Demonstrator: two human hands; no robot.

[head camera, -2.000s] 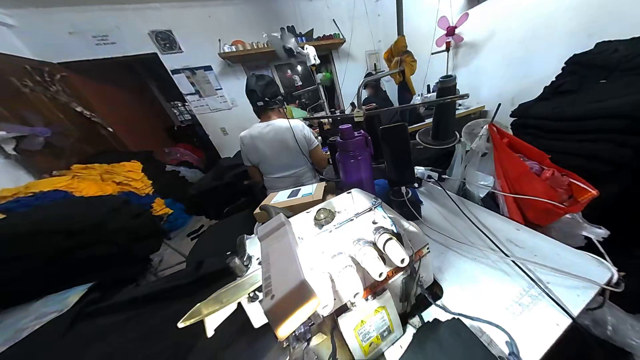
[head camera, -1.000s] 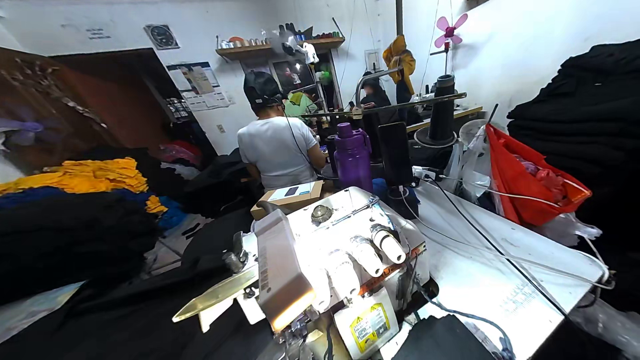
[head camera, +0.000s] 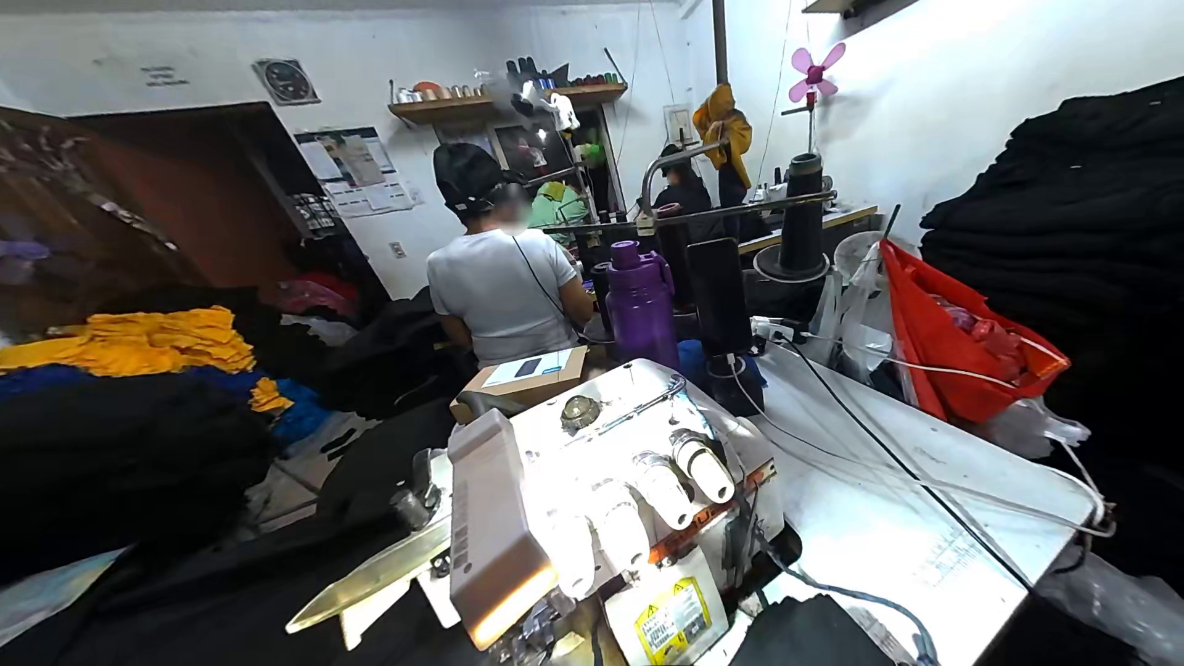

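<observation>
Neither my left hand nor my right hand shows in the head view. An overlock sewing machine (head camera: 592, 416) stands at the middle, with several white tension knobs (head camera: 661, 490) on its front and a lit part at its lower left. Behind it are a purple water bottle (head camera: 643, 314) and an upright black phone (head camera: 721, 296) with a white cable plugged into its lower end. A cardboard box (head camera: 532, 377) lies left of the bottle. Black cloth (head camera: 805, 634) lies at the bottom, beside the machine's base. A large cone of black thread (head camera: 802, 217) stands behind the phone.
White tabletop (head camera: 925, 481) with cables crossing it reaches right. A red bag (head camera: 962, 342) sits at its far edge, before stacked black cloth (head camera: 1064, 213). One person (head camera: 504, 287) sits ahead, back turned; another person (head camera: 683, 185) is farther off. Yellow and black cloth (head camera: 157, 347) is piled left.
The seated person's head has turned slightly to the right. Nothing else has plainly moved.
</observation>
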